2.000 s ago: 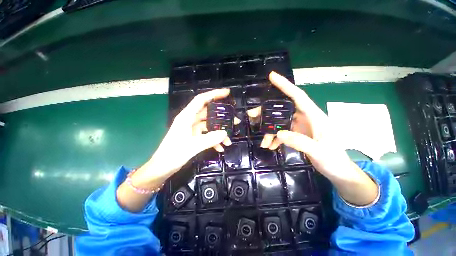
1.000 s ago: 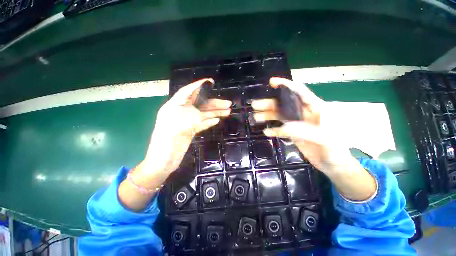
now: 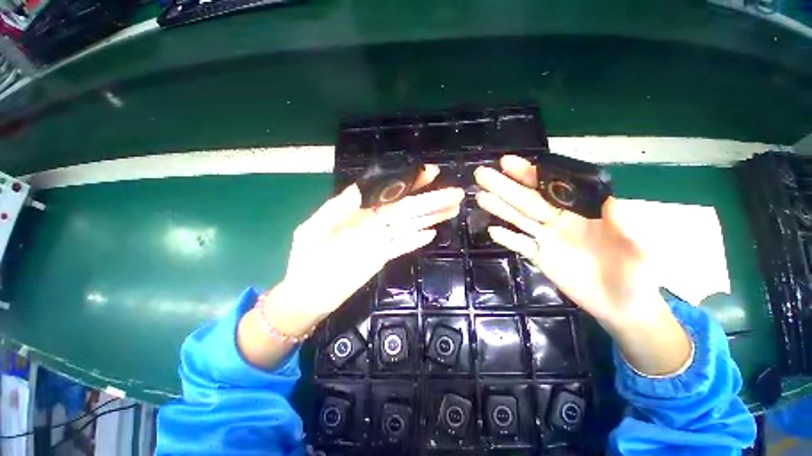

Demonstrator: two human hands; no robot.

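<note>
My left hand (image 3: 356,245) holds a black mini camera (image 3: 389,185) at its fingertips, the ringed lens side facing me. My right hand (image 3: 579,245) holds another black mini camera (image 3: 574,185), also with its ringed lens in view. The screens are turned out of sight. Both hands are over the upper part of the black blister tray (image 3: 500,340). In the tray's two nearest rows several cameras lie lens up, such as one at the middle of the front row (image 3: 454,413). The pockets just below my hands hold nothing.
A pale paper sheet (image 3: 681,245) lies right of the tray. A second black tray (image 3: 788,258) is at the right edge. A small black object (image 3: 763,386) is near the bench edge. A white strip (image 3: 205,160) crosses the green bench.
Both cameras have been turned over from screen side to lens side and tilted in my hands. The whole view has shifted a little, so the tray appears further right and lower.
</note>
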